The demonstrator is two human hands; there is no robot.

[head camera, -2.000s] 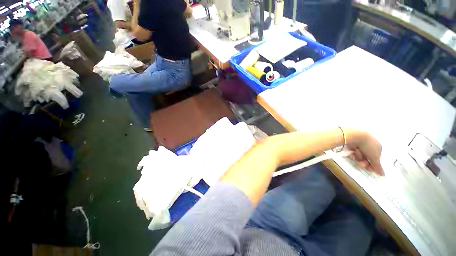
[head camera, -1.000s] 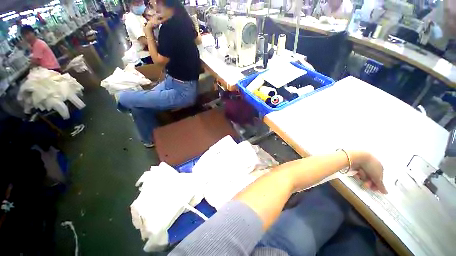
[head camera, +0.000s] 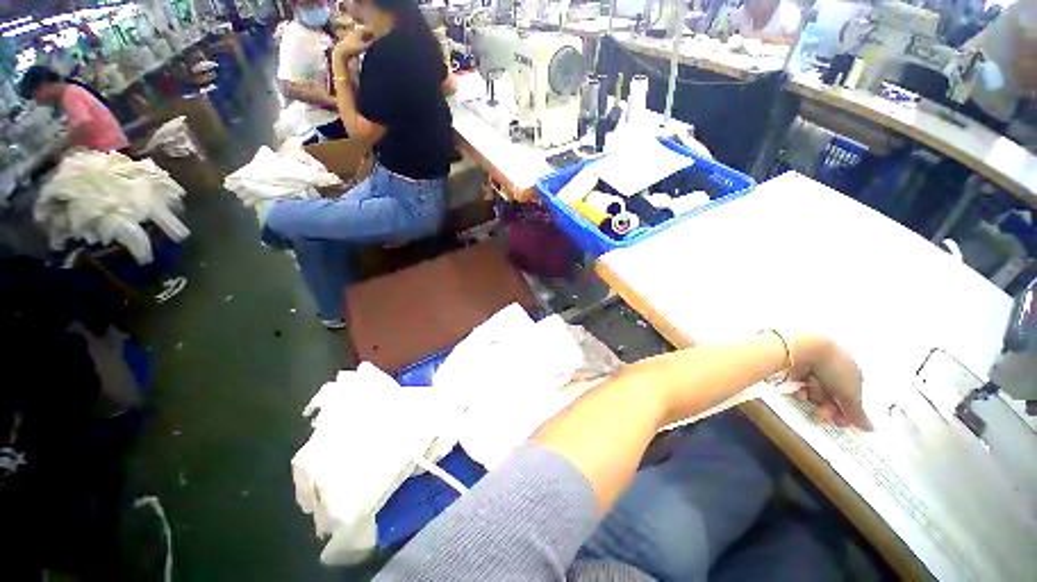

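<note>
My left hand is low over the white table near its front edge, fingers bent down and closed on a narrow white strip. The strip runs from the fingers over the wooden edge and passes behind my forearm. A long thin line of rule markings lies along the front edge beside the fingertips. My right hand is not in view. A sewing machine's metal presser parts show at the right.
A blue basket with thread cones stands at the table's far end. White fabric is heaped on a blue container beside my lap. A brown board lies beyond it. A person in a black top sits near another sewing machine.
The view has tilted up since the first frame, then shifted slightly. My left hand stays at the table's front edge, on the strip. The seated person's hand is raised near the head.
</note>
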